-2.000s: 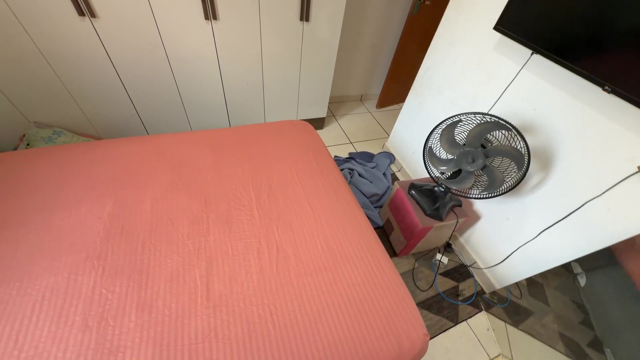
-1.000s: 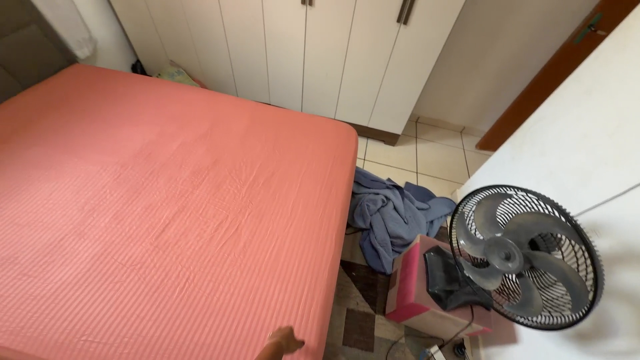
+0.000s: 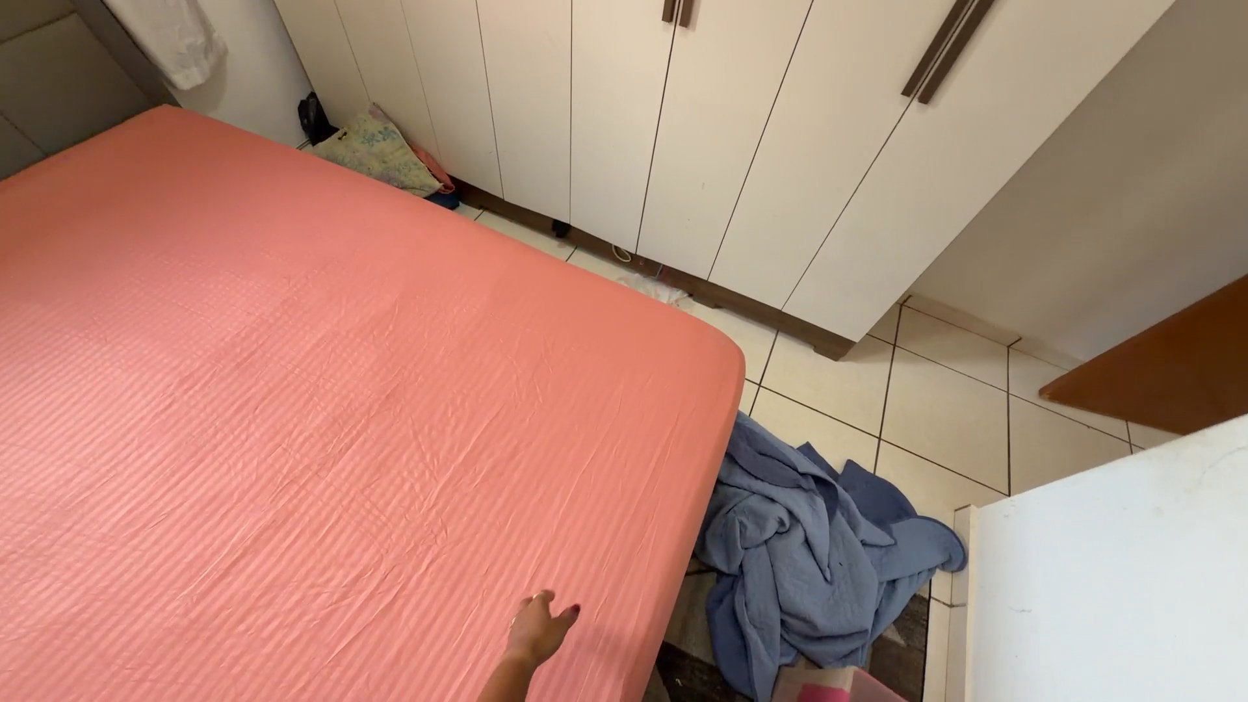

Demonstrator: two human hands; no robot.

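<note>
My left hand (image 3: 542, 629) is over the lower right part of the bed, with its fingers loosely bent and apart and nothing held. Whether it touches the fitted sheet cannot be told. The coral fitted sheet (image 3: 390, 390) covers the mattress, with fine wrinkles across its top and a rounded corner near the wardrobe. My right hand is out of view. On the floor beyond the bed's right edge lies a crumpled blue blanket or cloth (image 3: 799, 556).
A white wardrobe (image 3: 741, 127) with dark handles stands behind the bed. A patterned pillow or cloth bundle (image 3: 375, 151) is wedged between them. The pink box (image 3: 838, 685) sits at the bottom edge, near a white wall (image 3: 1121, 575). A brown door (image 3: 1170, 361) is at right.
The view has swung toward the wardrobe and the blue cloth, and the fan has left it. My left hand, absent two seconds ago, has come in over the bed.
</note>
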